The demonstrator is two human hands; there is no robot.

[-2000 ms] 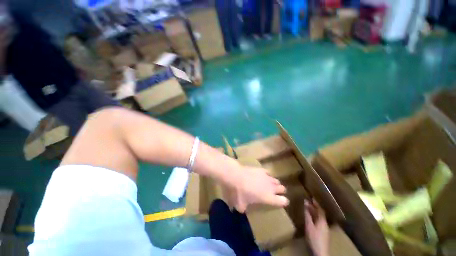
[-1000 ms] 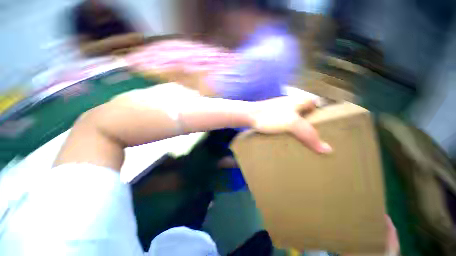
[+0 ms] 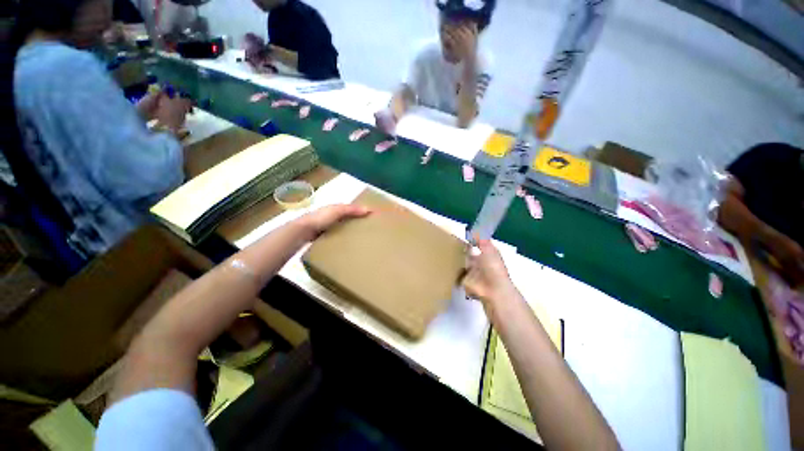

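Observation:
A flat closed brown carton [image 3: 388,260] lies on or just above the white bench sheet [image 3: 608,352], in front of me. My left hand [image 3: 339,216] is on its far left edge, fingers along the top. My right hand [image 3: 483,269] is at its right edge, beside the foot of the upright post [image 3: 529,150]; its fingers are partly hidden. Yellow adhesive sheets [image 3: 516,379] with dark edges lie under my right forearm.
A green conveyor belt [image 3: 405,176] with pink parts [image 3: 533,205] runs beyond the bench. A yellow sheet stack [image 3: 238,185] and cream tape ring [image 3: 294,194] lie left, more yellow sheets [image 3: 718,396] right. Several people sit around. A scrap box [image 3: 132,291] stands lower left.
The view has turned from the floor cartons to the bench. The carton, held up upright a second ago, is now flat at the bench, with both hands at its edges.

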